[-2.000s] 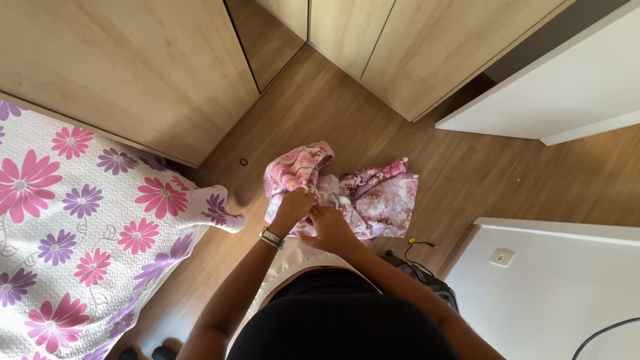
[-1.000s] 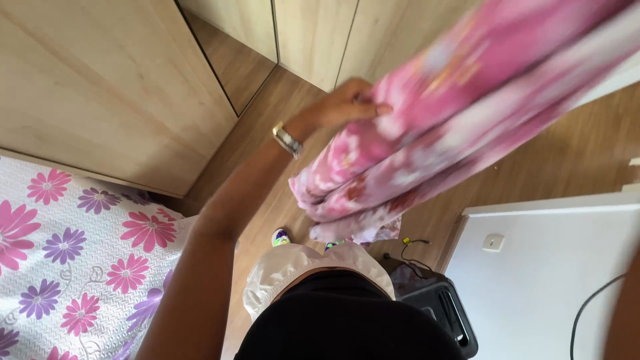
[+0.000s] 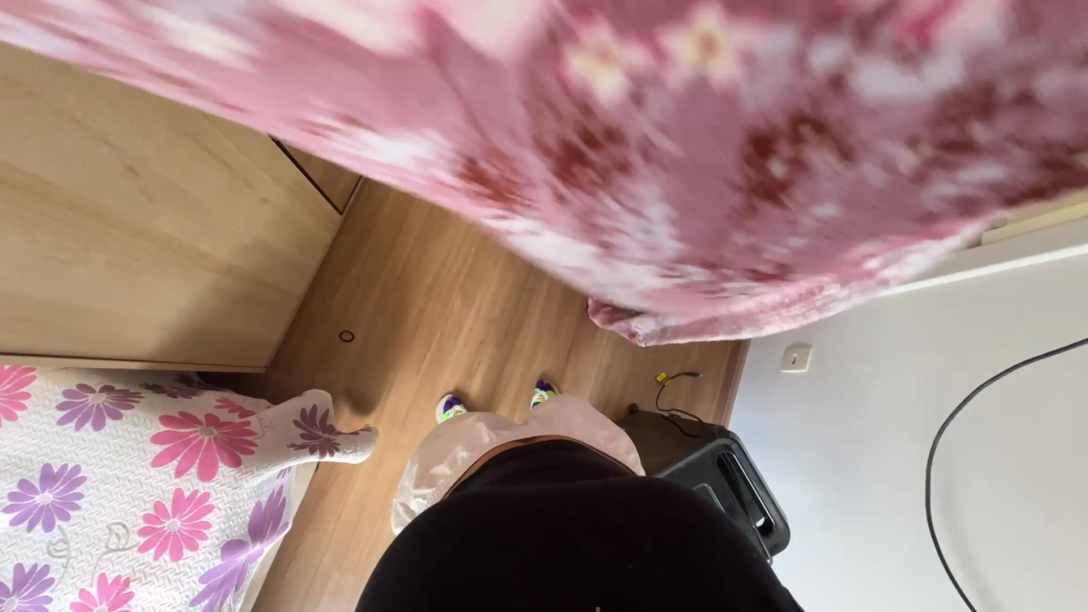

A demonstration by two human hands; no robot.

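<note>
A pink floral blanket or similar cloth (image 3: 646, 161), patterned in white and dark red, spreads across the top of the head view, high above the floor and close to the camera. Motion blurs much of it. Its lower edge slants down from the upper left, and a folded corner hangs near the middle right. Neither my left hand nor my right hand shows; both are outside the view or behind the cloth, so what they hold cannot be seen.
A bed with a flowered quilted cover (image 3: 127, 484) stands at lower left, below a wooden cabinet panel (image 3: 153, 221). A black wheeled-looking case or speaker (image 3: 739, 493) and a short cable (image 3: 667, 395) are by the right wall. A small dark ring (image 3: 346, 337) lies on the floor.
The cloth, bunched low between both hands two seconds ago, was swung up to the right and is now spread wide overhead. Both hands have gone out of sight.
</note>
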